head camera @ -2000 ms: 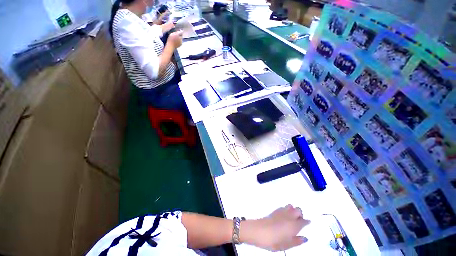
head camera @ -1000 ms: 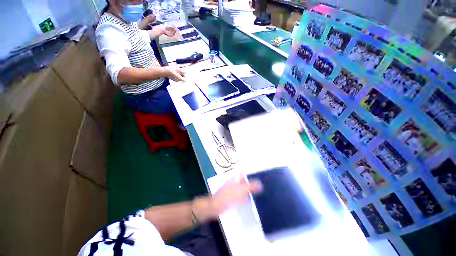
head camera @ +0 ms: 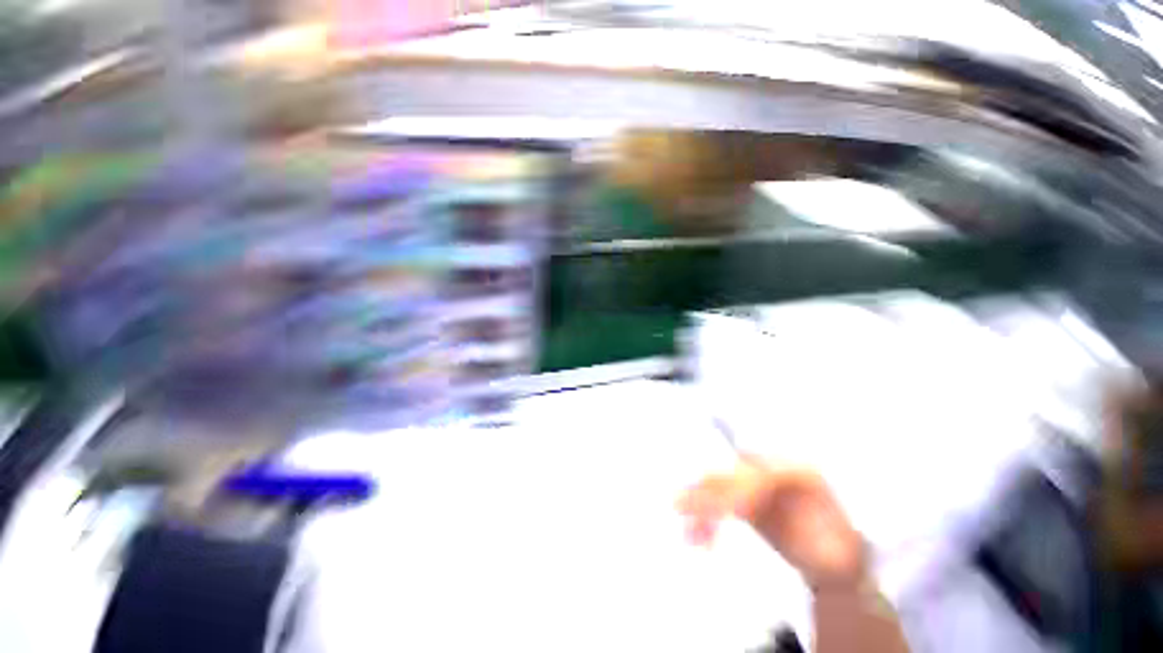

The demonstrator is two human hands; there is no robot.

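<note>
The view is strongly blurred. My right hand [head camera: 797, 517] reaches in from the lower right, over white sheeting beside a pile of white sheets [head camera: 880, 370]. Its fingers point left; whether they touch or grip a sheet cannot be told. A black panel [head camera: 191, 593] lies at the lower left. The blue roller [head camera: 300, 485] shows just beyond it; its handle cannot be made out. I cannot make out my left hand.
The large printed sheet [head camera: 370, 281] stands upright at the back left, smeared by blur. A green surface [head camera: 612, 313] lies behind the bench. A dark shape [head camera: 1052, 542] and a brownish blur show at the right edge.
The view has swung right; the neighbouring worker and the scissors have left it. The left hand, earlier at the black panel, is no longer made out. My right hand has appeared.
</note>
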